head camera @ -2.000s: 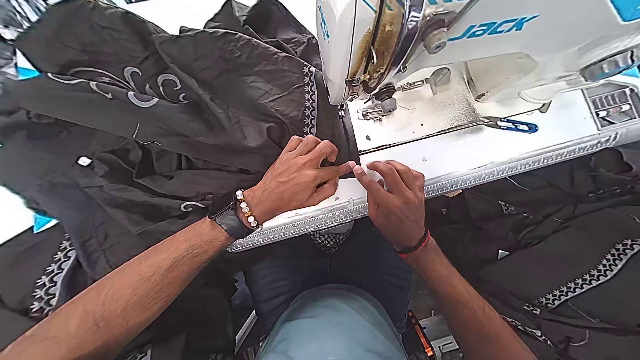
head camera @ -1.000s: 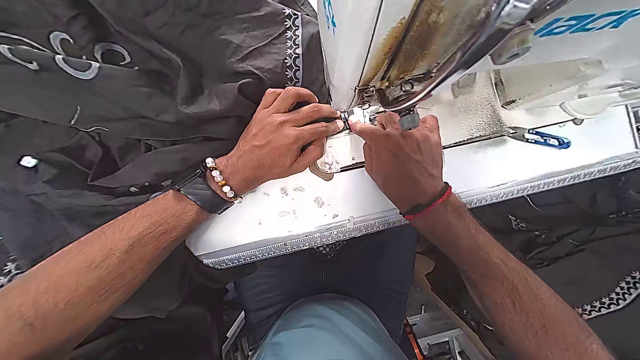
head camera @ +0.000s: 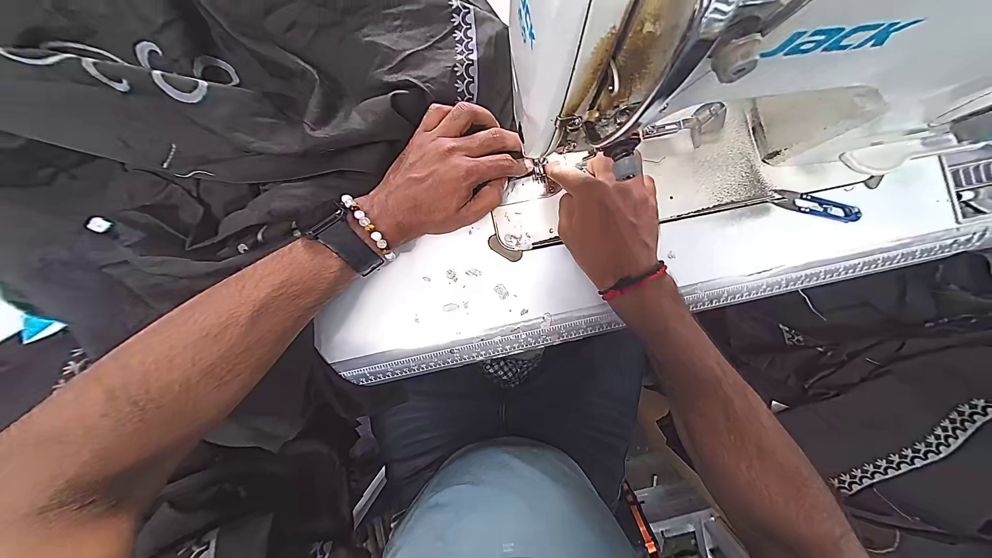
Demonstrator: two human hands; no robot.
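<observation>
A white Jack sewing machine [head camera: 845, 70] stands over the table. My left hand [head camera: 446, 174], with a bead bracelet and dark watch at the wrist, reaches its fingertips to the left side of the presser foot [head camera: 540, 169]. From the right, the index finger of my right hand [head camera: 608, 209] touches the foot's other side, its remaining fingers curled beneath the machine head. Whether a thread or small part lies between the fingertips cannot be made out. Dark embroidered fabric [head camera: 302, 70] lies bunched left of the machine, beside my left hand.
Blue-handled thread snips [head camera: 821, 207] lie on the machine bed at the right. A measuring scale [head camera: 480, 350] runs along the table's front edge. More dark fabric with a white embroidered border [head camera: 914, 449] hangs at the lower right. My legs are below the table.
Both hands have moved from the table's front part up to the presser foot since two seconds ago. The fabric edge beside the foot then is no longer there. Over the last second the hands stay there.
</observation>
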